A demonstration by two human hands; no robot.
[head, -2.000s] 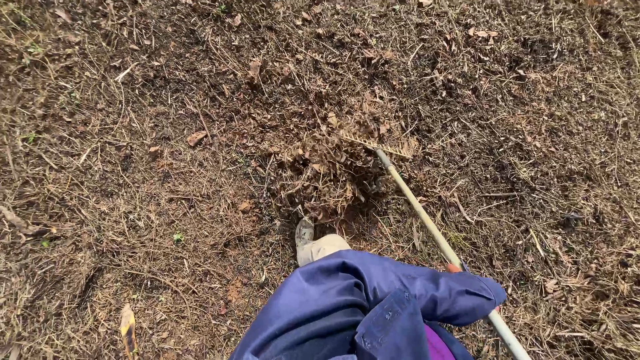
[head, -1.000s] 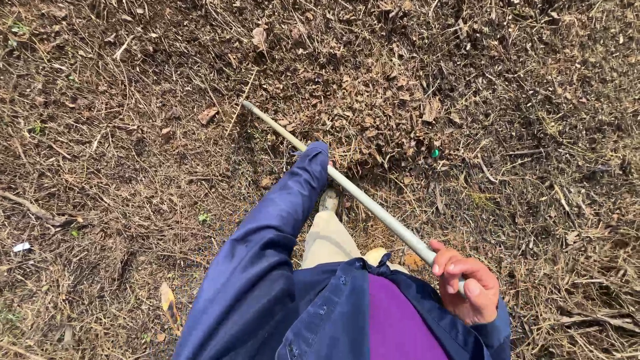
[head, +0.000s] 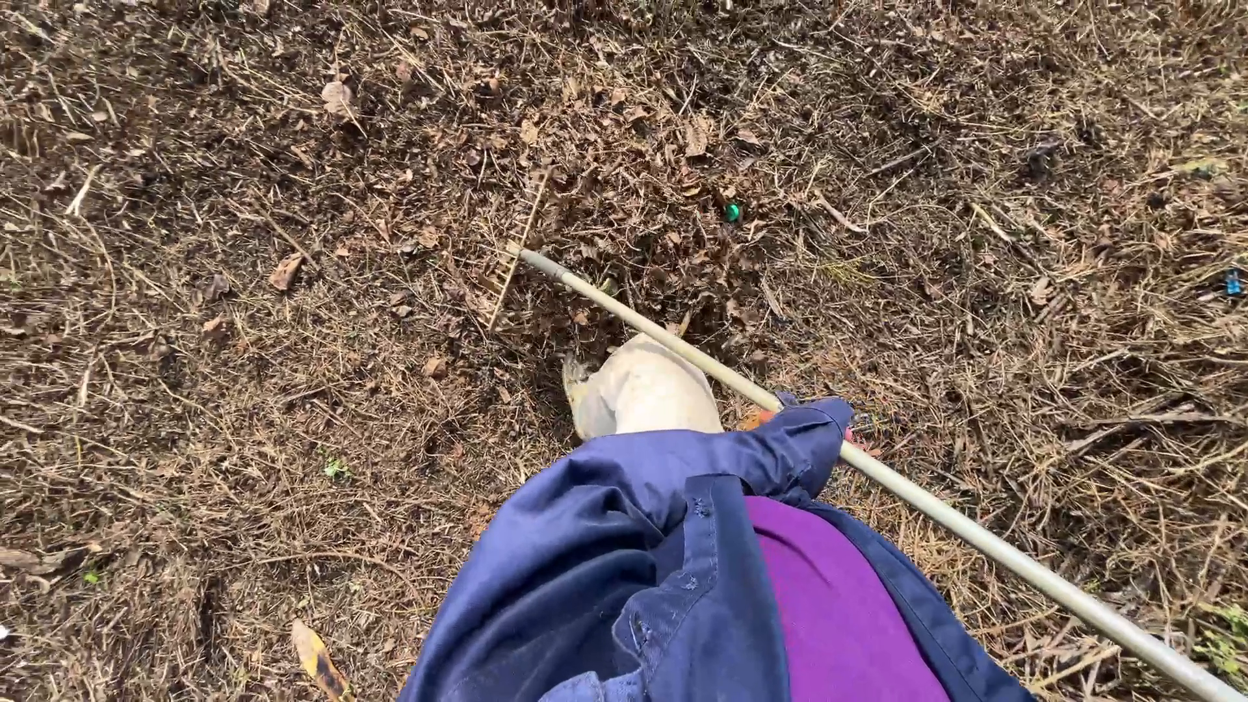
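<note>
A rake with a long pale handle [head: 975, 531] runs from the lower right to its narrow toothed head [head: 526, 229], which lies among dry leaves and stems. The dark blue sleeve of my left arm reaches across my body to the handle. My left hand [head: 766, 416] is mostly covered by the cuff; small parts of it show beside the handle, and it is closed round it. My right hand is out of view. Loose leaf litter [head: 673, 224] is heaped right of the rake head and in front of my light-coloured trouser leg [head: 663, 385] and shoe [head: 575, 375].
Dry cut grass, twigs and leaves cover the ground all around. A small shiny green scrap [head: 733, 212] lies in the litter, and a blue scrap [head: 1233, 283] is at the right edge. A yellow-brown leaf [head: 319, 663] lies at lower left.
A second ago my right hand held the near end of the handle; it has left the view. My left hand has gone from nearer the rake head to farther back along the handle.
</note>
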